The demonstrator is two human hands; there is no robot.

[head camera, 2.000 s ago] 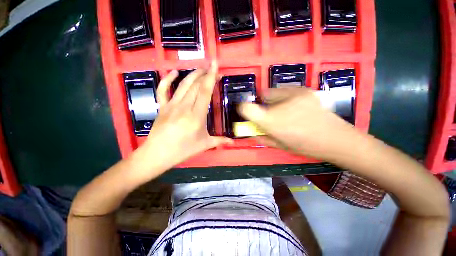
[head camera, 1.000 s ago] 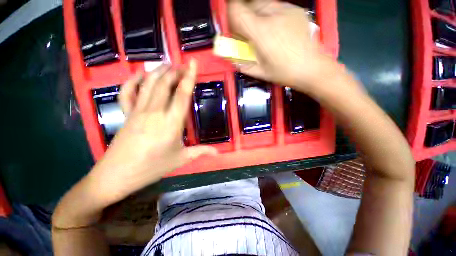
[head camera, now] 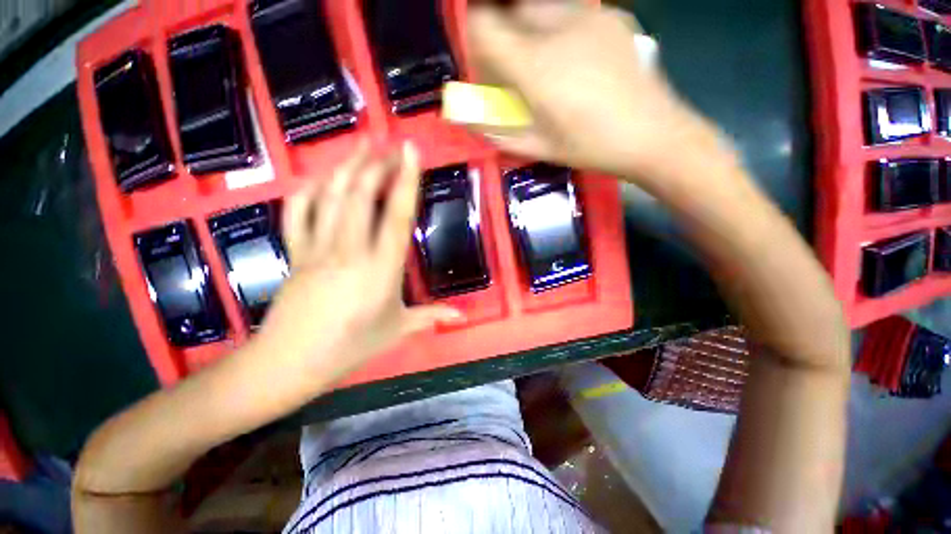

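Observation:
A red foam tray [head camera: 417, 349] holds black glossy phones in two rows and lies tilted on the bench. My left hand [head camera: 339, 250] rests palm down with fingers spread over the front row, covering one phone; it grips nothing. My right hand [head camera: 579, 89], blurred, is over the back row at the tray's right end. It holds a yellow and white squeegee card [head camera: 486, 105], which sticks out to the left under its fingers. A phone [head camera: 549, 227] with a bright glare lies in the front row below the right hand. Whatever is under the right hand is hidden.
A second red tray [head camera: 831, 156] with several phones lies at the right on the dark green bench top [head camera: 720, 104]. The bench's front edge runs close to my body. Below it at the right are a brown woven item [head camera: 697, 367] and a red and black one [head camera: 899, 358].
The tray has shifted left in view and turned, its left end now nearer. My right hand has gone from the front row to the back row with the card. My left hand stays spread over the front row.

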